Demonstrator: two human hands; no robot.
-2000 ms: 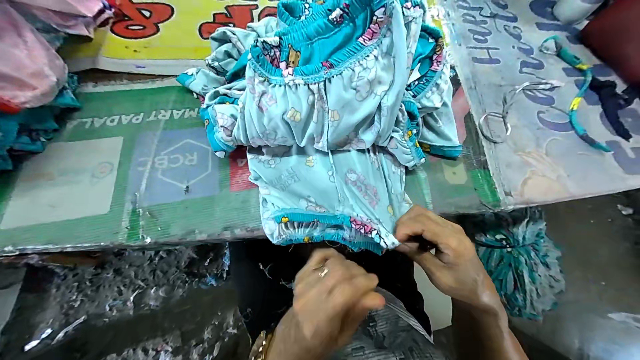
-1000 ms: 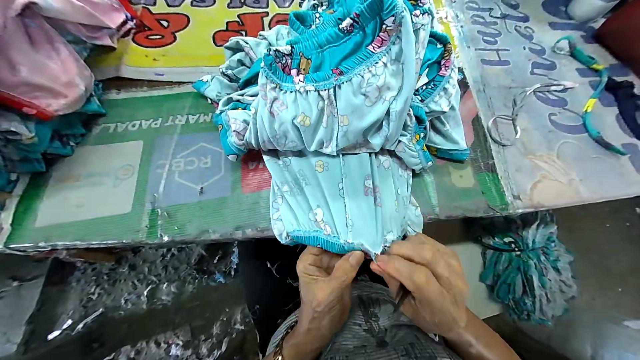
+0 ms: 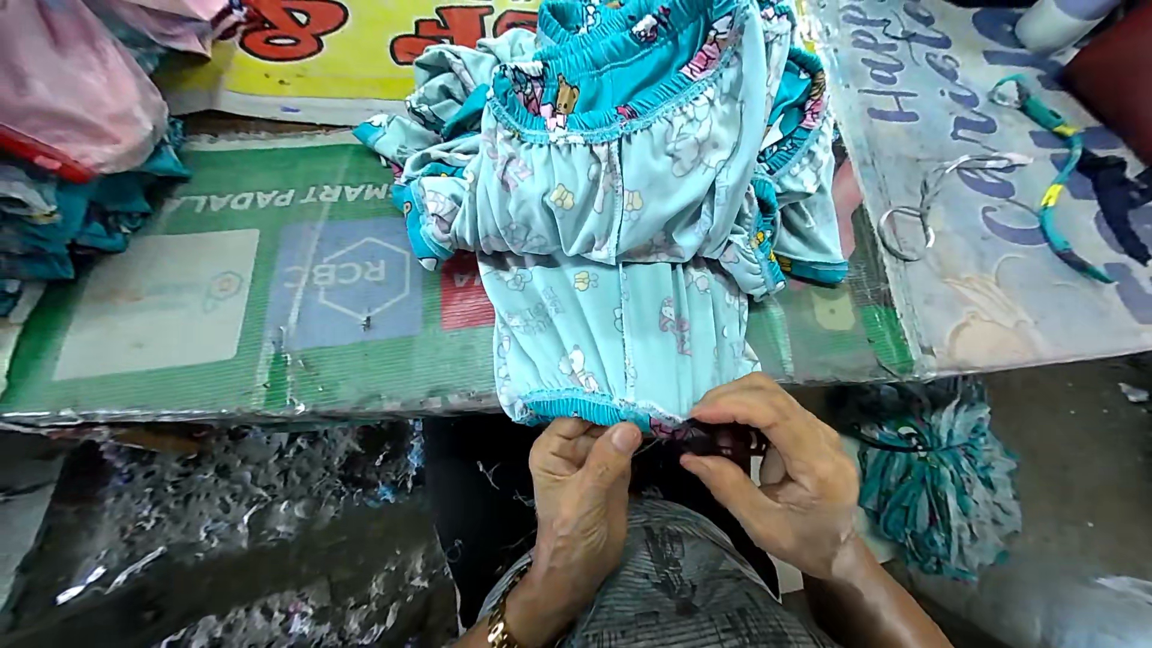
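Observation:
A light teal printed garment (image 3: pixel 621 333) with gathered elastic edges lies on the table, its lower end reaching over the front edge. My left hand (image 3: pixel 585 495) pinches the teal elastic hem between thumb and fingers. At the hem's right corner is my right hand (image 3: pixel 783 468), its thumb and forefinger apart around a small dark object (image 3: pixel 720 443), partly hidden by the fingers; I cannot tell what it is. More of the teal printed garments (image 3: pixel 810 216) are heaped behind and beside this one.
Pink cloth (image 3: pixel 81 90) lies over teal garments at the left. On the right of the table (image 3: pixel 342 378) are metal rings (image 3: pixel 907 232) and a teal fabric strip (image 3: pixel 1053 193). A tied bundle of teal strips (image 3: pixel 936 486) is below the right side. Scraps (image 3: pixel 225 522) lie at lower left.
Two seconds ago my left hand was curled below the hem; it now pinches the hem. Since one second ago my right hand has shifted rightward, and its thumb and forefinger have spread apart.

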